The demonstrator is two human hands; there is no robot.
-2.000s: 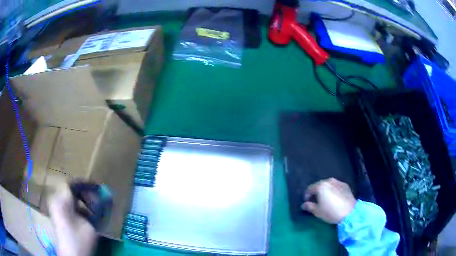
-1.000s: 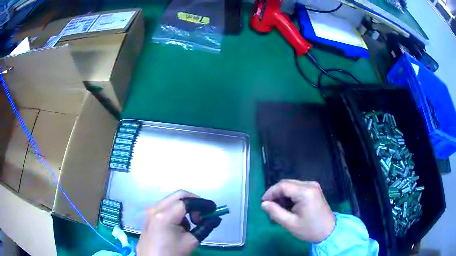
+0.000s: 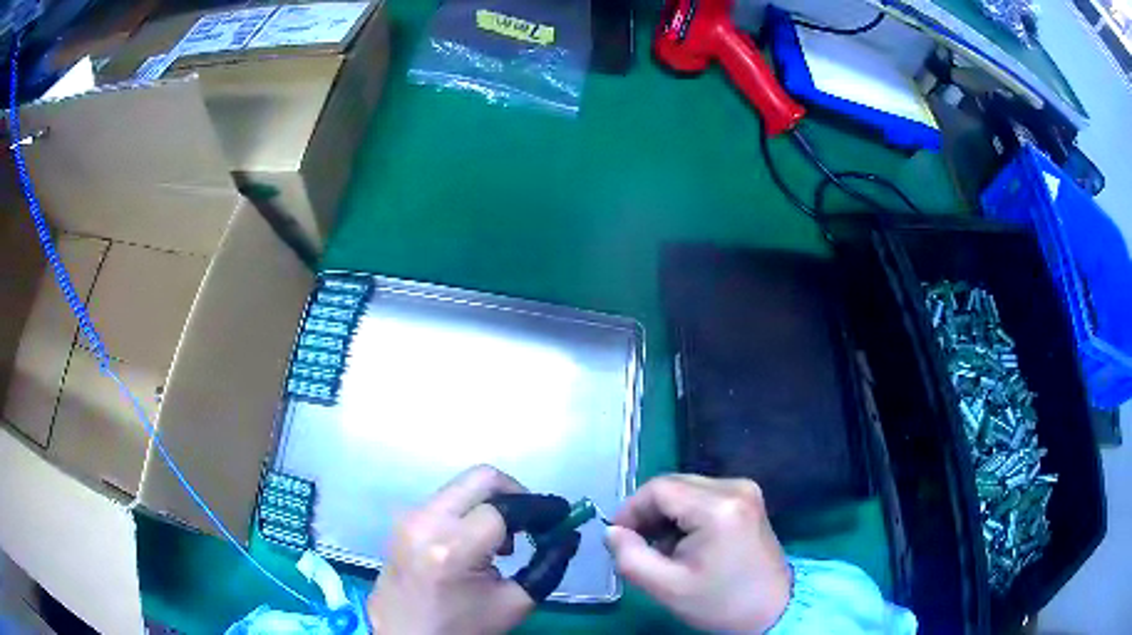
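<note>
My left hand, with black finger cots on thumb and finger, holds a small green circuit board module over the lower right of the metal tray. My right hand is beside it, its thumb and index finger pinched at the module's right end. A small thin pale piece shows at those fingertips; whether it is part of the module I cannot tell. Green modules lie in a row along the tray's upper left edge, and another group lies at its lower left.
An open carton stands at left, a closed carton behind it. A black panel lies right of the tray, beside a black bin heaped with small pieces. A red gun lies behind. A blue cord crosses the left side.
My left hand has come from the open carton to over the tray, now with a module. My right hand has moved left from the black panel and meets it at the module.
</note>
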